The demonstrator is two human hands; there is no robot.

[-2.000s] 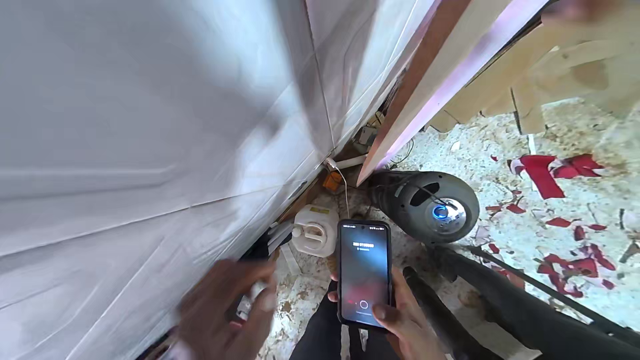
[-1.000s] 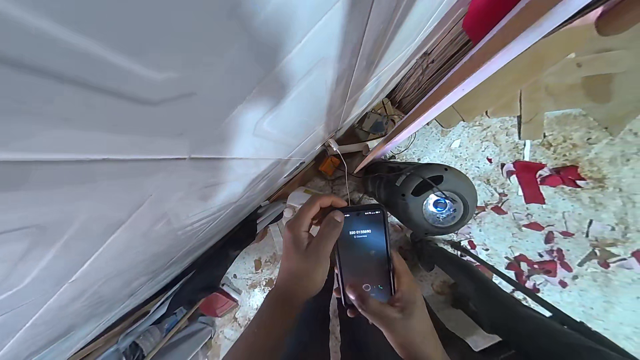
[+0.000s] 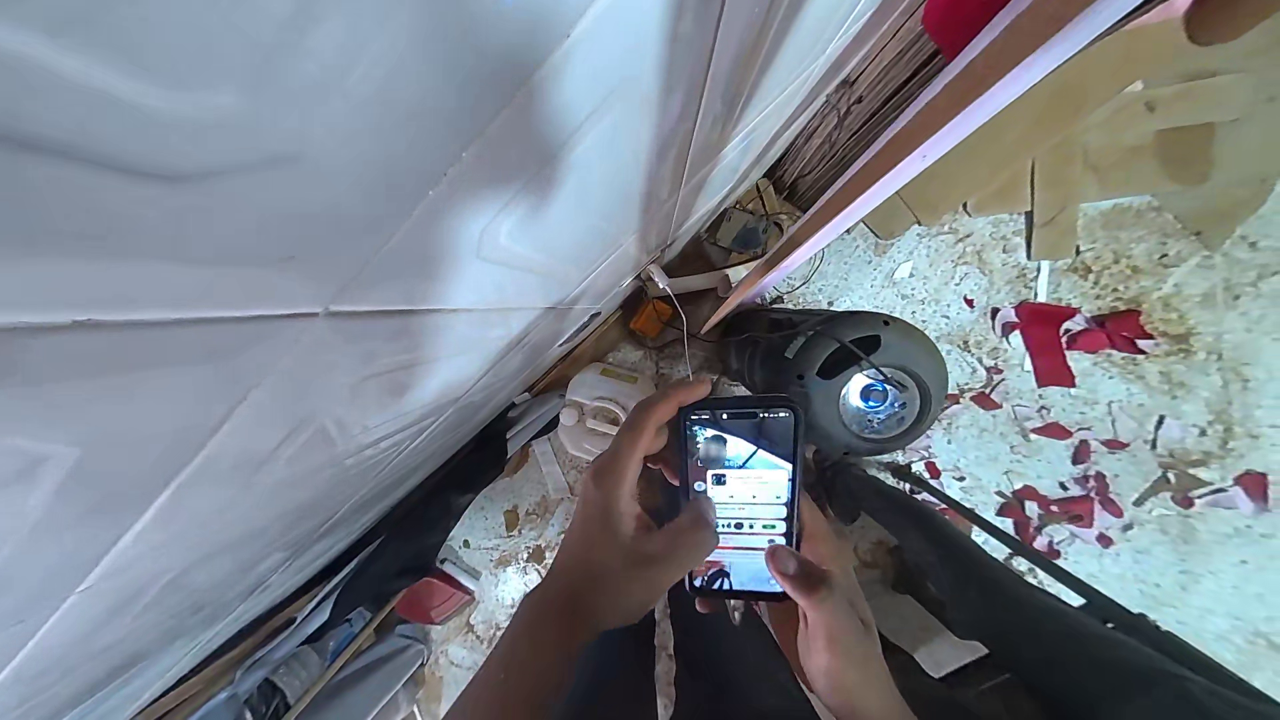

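Observation:
A smartphone in a dark case (image 3: 742,498) is held upright between both hands, its lit screen facing up at me. My left hand (image 3: 640,510) grips its left side, fingers at the upper corner and thumb at the screen's left edge. Around the lower right side lies my right hand (image 3: 815,590), its thumb at the lower edge of the screen. A white cable (image 3: 685,335) runs down from a white plug (image 3: 656,276) and passes out of sight behind the phone's top.
Right of the phone is a dark round machine with a lit centre (image 3: 875,400). A white plastic jug (image 3: 600,405) sits at the left. Red scraps (image 3: 1045,340) litter the floor. White panelling (image 3: 350,220) fills the upper left; a wooden edge (image 3: 900,150) slants across the upper right.
My left hand, off the phone two seconds ago, came to its upper left side and holds it there. The screen has changed from a dark display to a brighter one with several panels.

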